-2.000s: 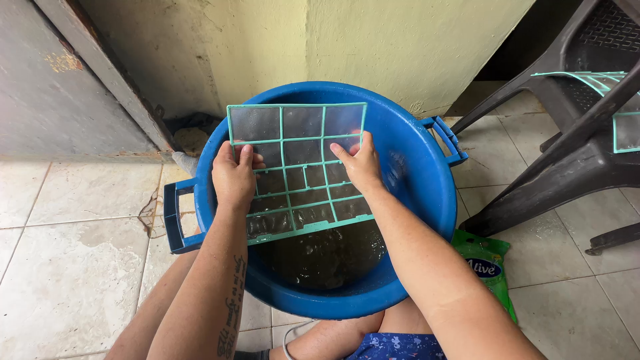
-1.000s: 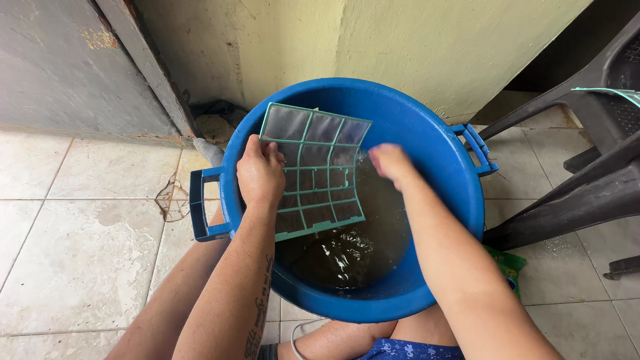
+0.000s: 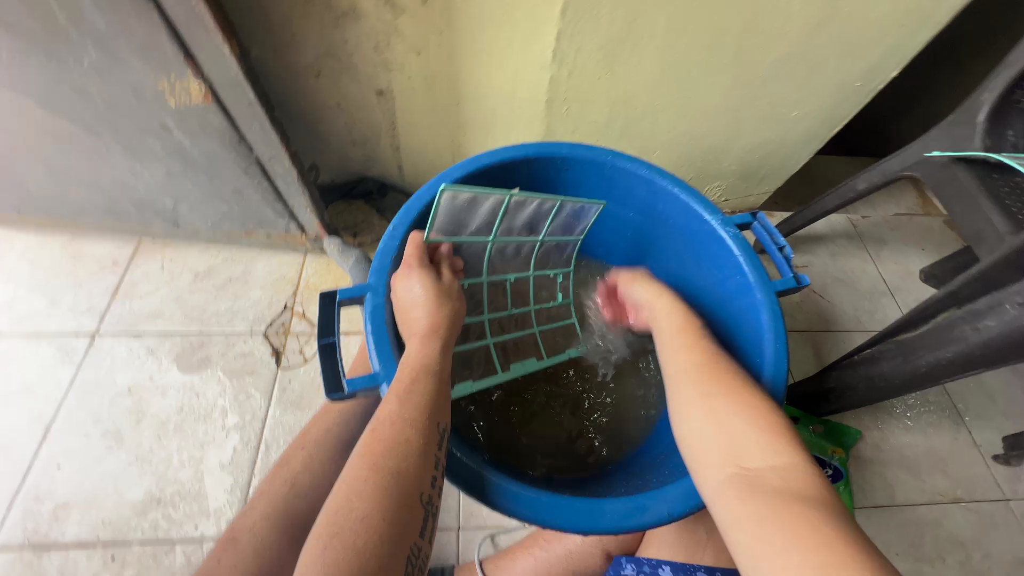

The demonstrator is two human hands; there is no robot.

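My left hand [image 3: 430, 292] grips the left edge of a mesh air filter [image 3: 509, 296] with a teal plastic grid frame. The filter is tilted and slightly bowed inside a large blue plastic tub [image 3: 576, 512], above murky water [image 3: 560, 424]. To the right of the filter is my right hand [image 3: 628, 300], blurred, with splashing water beside its fingers. It is apart from the filter; whether its fingers are closed is not clear.
A dark plastic chair [image 3: 904, 344] stands at the right with part of another teal-edged piece [image 3: 976, 156] on it. A green packet [image 3: 824, 448] lies on the tiled floor by the tub. A wall [image 3: 480, 80] rises behind, a grey panel [image 3: 120, 104] at left.
Two seconds ago both hands held the filter; my right hand has since let go and moved off to its right. The filter, still in my left hand, has tilted.
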